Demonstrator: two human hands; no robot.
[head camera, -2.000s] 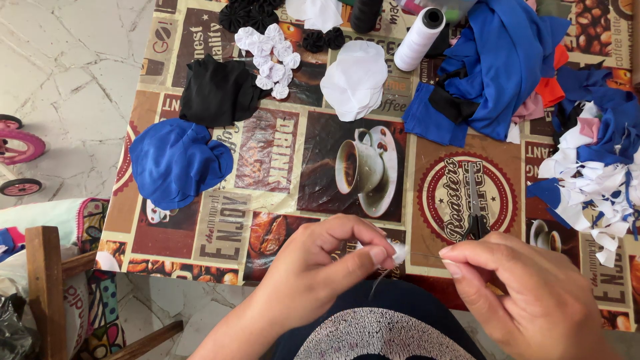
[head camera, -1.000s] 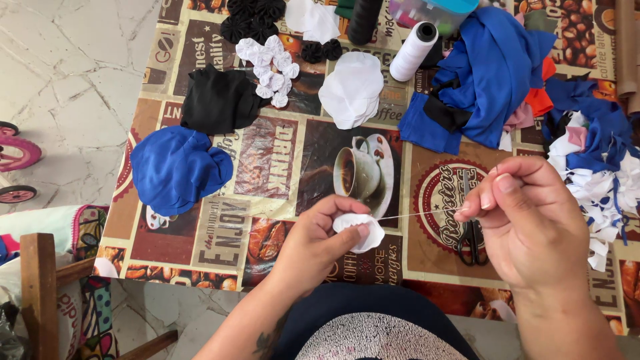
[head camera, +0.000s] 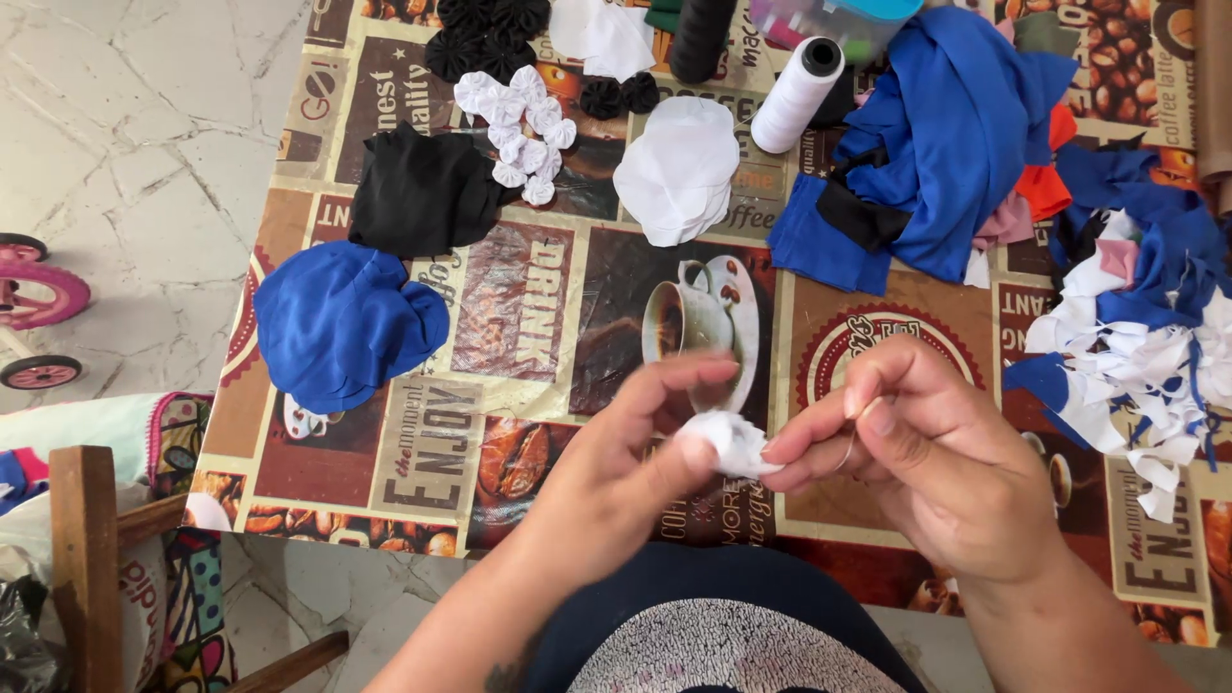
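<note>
A small piece of white fabric (head camera: 730, 443), gathered and puckered, is pinched in my left hand (head camera: 635, 462) above the table's near edge. My right hand (head camera: 924, 452) touches the fabric's right side with its lower fingers. Its thumb and index finger are pinched on a fine thread (head camera: 849, 450); whether a needle is there cannot be told. Beyond my hands lie a stack of white fabric circles (head camera: 677, 171), a blue fabric stack (head camera: 346, 322), a black fabric stack (head camera: 423, 192), white gathered fabric rosettes (head camera: 520, 135) and black ones (head camera: 486, 38). A spool of white thread (head camera: 797, 96) leans near the white circles.
A heap of blue fabric (head camera: 962, 144) and a pile of white and blue scraps (head camera: 1145, 356) lie at the right. A black thread spool (head camera: 703, 38) and a plastic tub (head camera: 847, 24) stand at the back. A wooden chair (head camera: 85, 568) is at the lower left.
My right hand, raised a second ago with the thread taut, has come back to the fabric. The white piece, flatter then, now looks bunched.
</note>
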